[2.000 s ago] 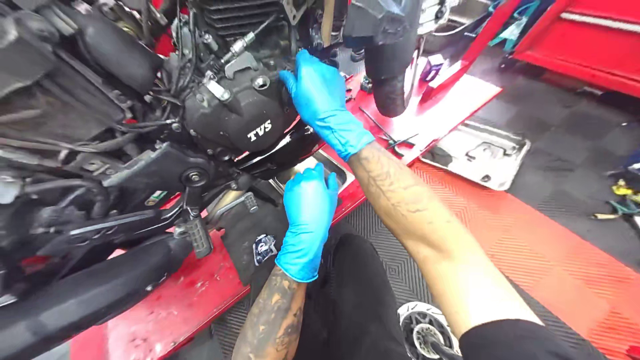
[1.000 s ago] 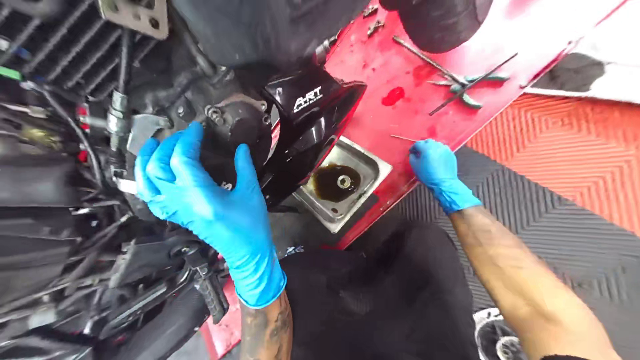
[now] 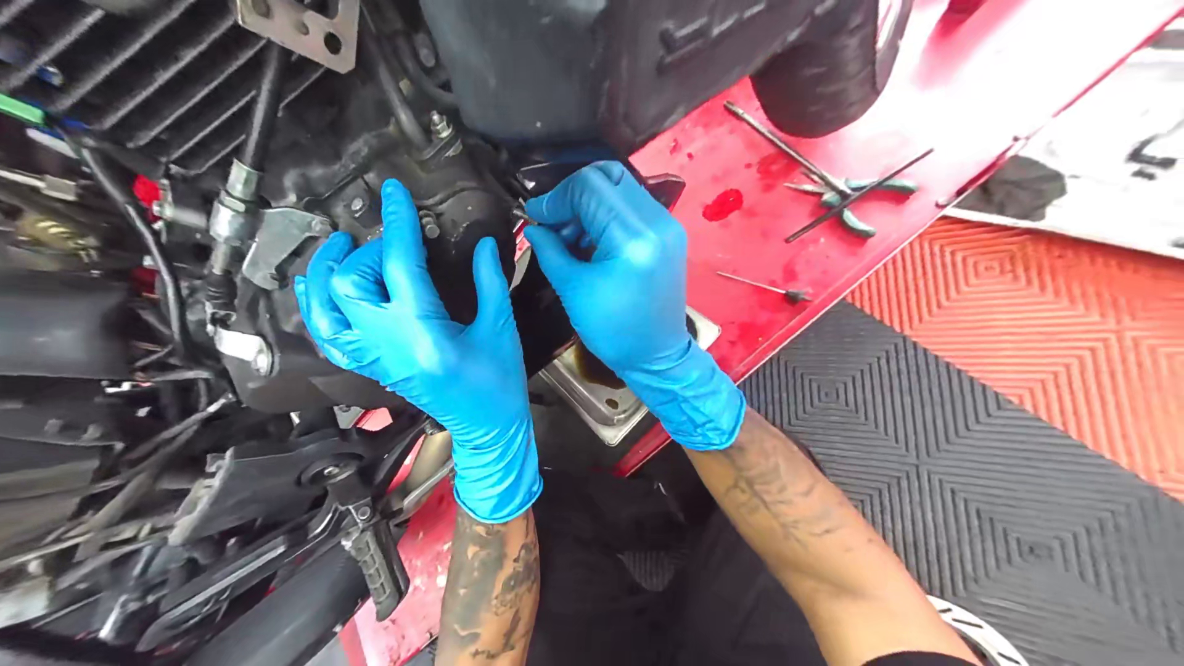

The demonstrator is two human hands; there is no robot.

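Observation:
My left hand [image 3: 421, 324], in a blue glove, rests against the black engine side cover [image 3: 462, 208] of a motorcycle, fingers spread. Close to its right, my right hand [image 3: 615, 259], also gloved, pinches a small dark part [image 3: 521, 214] at the cover's edge; what it is cannot be made out. A metal lever bracket [image 3: 282, 242] and a cable adjuster [image 3: 233, 208] sit left of my left hand. Below my right hand a metal tray [image 3: 606, 407] with dark oil is partly hidden.
On the red lift platform [image 3: 689, 199] lie pliers [image 3: 846, 194] with teal handles, crossed by a thin dark rod, and a small thin tool [image 3: 763, 285]. A foot peg [image 3: 377, 564] juts out at the lower left. A patterned floor mat [image 3: 906, 416] lies right of the platform.
My right hand has moved from the platform up to the engine cover, leaving the thin tool lying on the platform. My left hand stays at the cover.

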